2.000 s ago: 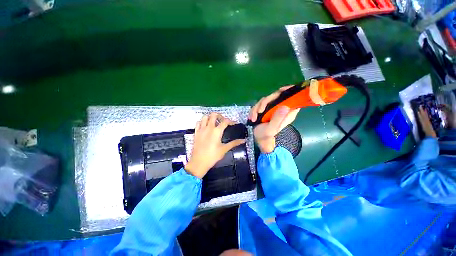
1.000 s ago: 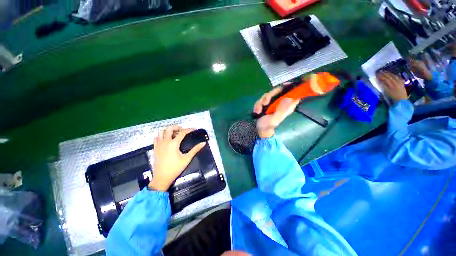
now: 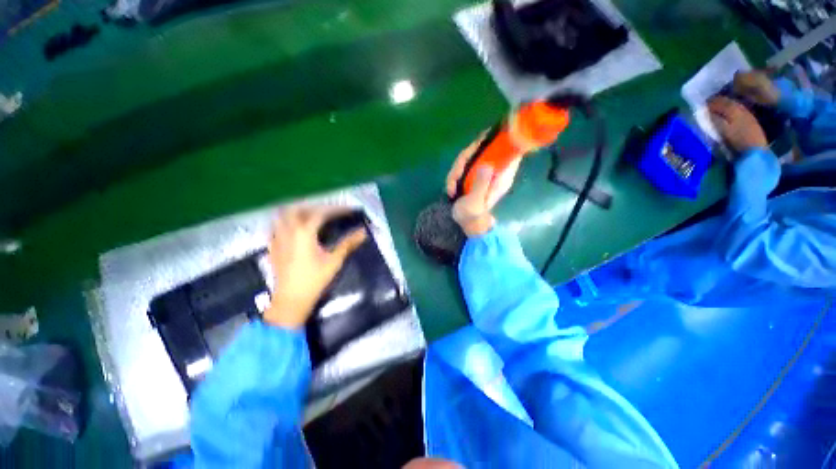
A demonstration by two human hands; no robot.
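Note:
A black plastic housing [image 3: 359, 298] lies flat on a silvery bubble-wrap sheet [image 3: 133, 366]. My left hand [image 3: 302, 261] is on the housing near its upper right part, thumb and fingers spread around a dark corner section; the hand is blurred and covers part of the housing. My right hand [image 3: 478, 188] is shut on an orange and black electric screwdriver [image 3: 513, 145], to the right of the housing. The driver's tip is hidden by the hand and points down toward a dark mesh-like round dish [image 3: 438, 233].
Another black housing [image 3: 559, 35] lies on bubble wrap at the far side. A thin black bracket [image 3: 587, 190] and a blue bin [image 3: 676, 154] are at the right. Beyond the bin, another person's hands [image 3: 741, 124] work. A clear plastic bag [image 3: 37, 385] is at the left.
Over the last second, the driver in my right hand has tilted more upright and moved slightly left over the dish. My left hand has stayed on the housing. Earlier, the driver tip was near the housing's edge.

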